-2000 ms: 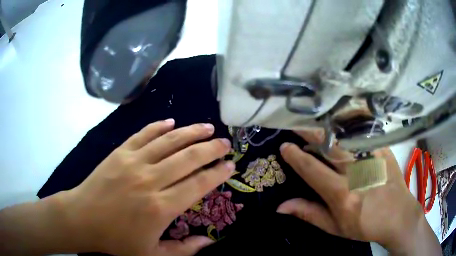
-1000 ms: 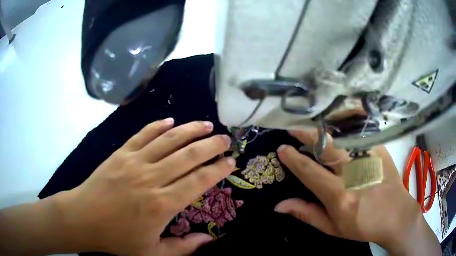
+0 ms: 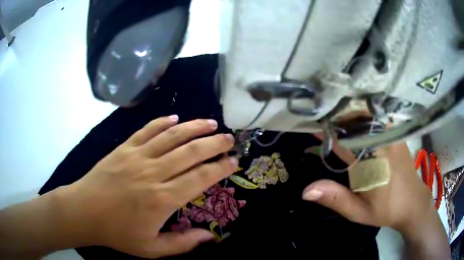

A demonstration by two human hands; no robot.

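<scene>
A black fabric panel (image 3: 285, 218) lies on the white table under the sewing machine head (image 3: 274, 56). It bears pink embroidered flowers (image 3: 219, 205) and a pale yellow flower cluster (image 3: 267, 170) with green-yellow leaves. My left hand (image 3: 147, 188) lies flat on the panel with fingers spread, fingertips beside the presser foot (image 3: 243, 144). My right hand (image 3: 381, 198) is right of the yellow flowers, thumb apart; its fingers are partly hidden behind the machine head. The needle cannot be made out clearly. A pale thread loop (image 3: 338, 167) hangs in front of my right hand.
A dark lamp-like shape (image 3: 137, 56) with a shiny grey end hangs left of the machine head. Red-handled scissors (image 3: 436, 175) lie on the table at the right, partly behind my right hand. The white table (image 3: 40, 111) extends to the left.
My right hand has shifted right, away from the yellow flowers, and its index finger has drawn back under the machine head. My left hand and the panel have barely moved.
</scene>
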